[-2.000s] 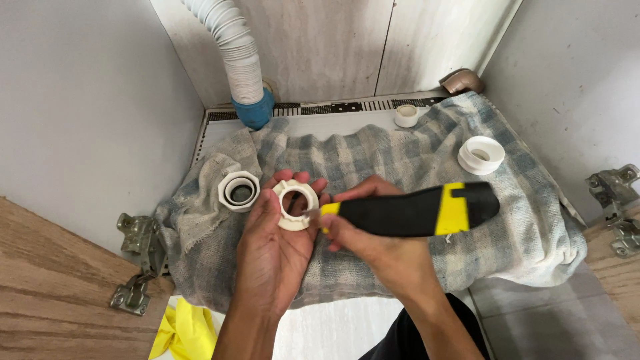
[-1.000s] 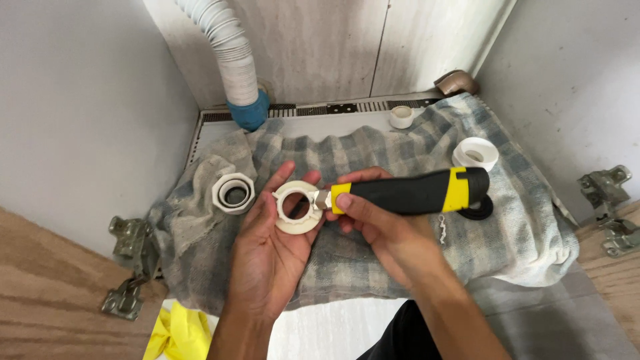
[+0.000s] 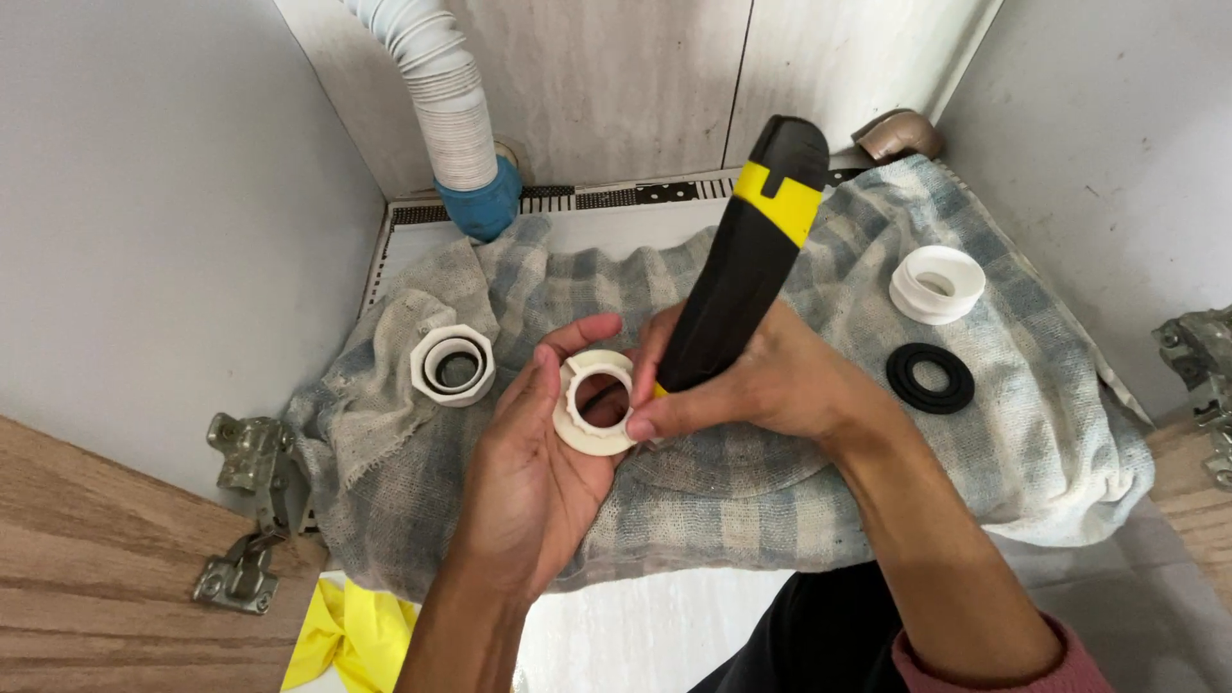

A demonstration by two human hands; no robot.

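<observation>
My left hand (image 3: 539, 481) holds a cream plastic ring nut (image 3: 594, 441) in its palm and fingers, the round opening facing me. In my right hand (image 3: 770, 385) is a black-and-yellow utility knife (image 3: 741, 260), its handle tilted up and away to the right. The knife's front end is at the ring's right side, hidden by my fingers, so the blade does not show. Left of my hands an octagonal white plastic nut (image 3: 420, 366) lies on the checked cloth (image 3: 722, 520). On the right lie a white threaded fitting (image 3: 929, 306) and a black rubber washer (image 3: 902, 393).
A white corrugated drain hose (image 3: 452, 125) enters a blue connector (image 3: 481, 204) at the back left. A brown pipe elbow (image 3: 900, 135) lies at the back right. Cabinet hinges (image 3: 252, 462) flank both sides. Yellow material (image 3: 356, 635) lies at lower left.
The knife has swung from lying nearly level, pointing right, to a steep upward tilt. The black washer, earlier largely behind the knife handle, now shows fully. My left hand still holds the ring.
</observation>
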